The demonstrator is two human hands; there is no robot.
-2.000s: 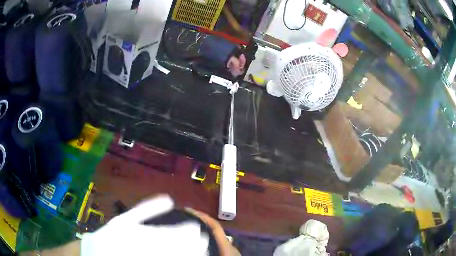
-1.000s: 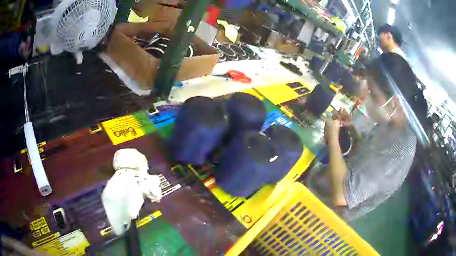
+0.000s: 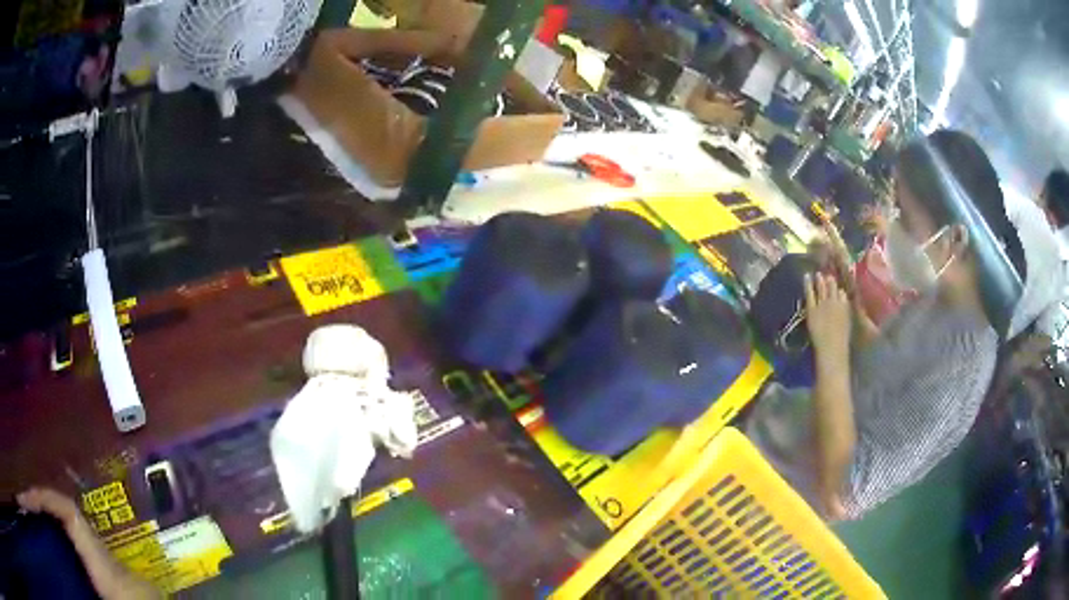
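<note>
My bare right hand [image 3: 88, 549] is at the bottom left corner, cut off by the picture's edge. Its fingers lie around the side of a dark navy unit [image 3: 38, 565], of which only a part shows. My left hand is not in view. An off-white knotted cloth bundle [image 3: 326, 440] stands upright on a dark handle, to the right of my right hand. Several navy cylindrical units [image 3: 516, 291] stand grouped on the printed sheet, right of the bundle. A slim white bar [image 3: 111, 346] on a pale cord lies at the left.
A yellow slotted basket [image 3: 715, 522] is at the bench edge, lower right. Beside it a masked person [image 3: 926, 387] handles a dark unit. Behind are a white fan [image 3: 240, 35], a green post [image 3: 469, 111], a brown carton [image 3: 363, 129] with rings and red-handled scissors [image 3: 607, 171].
The view has swung right from the fan and bar to the grouped units and basket. My gloved left hand has left the picture. My right hand with the unit now shows at bottom left.
</note>
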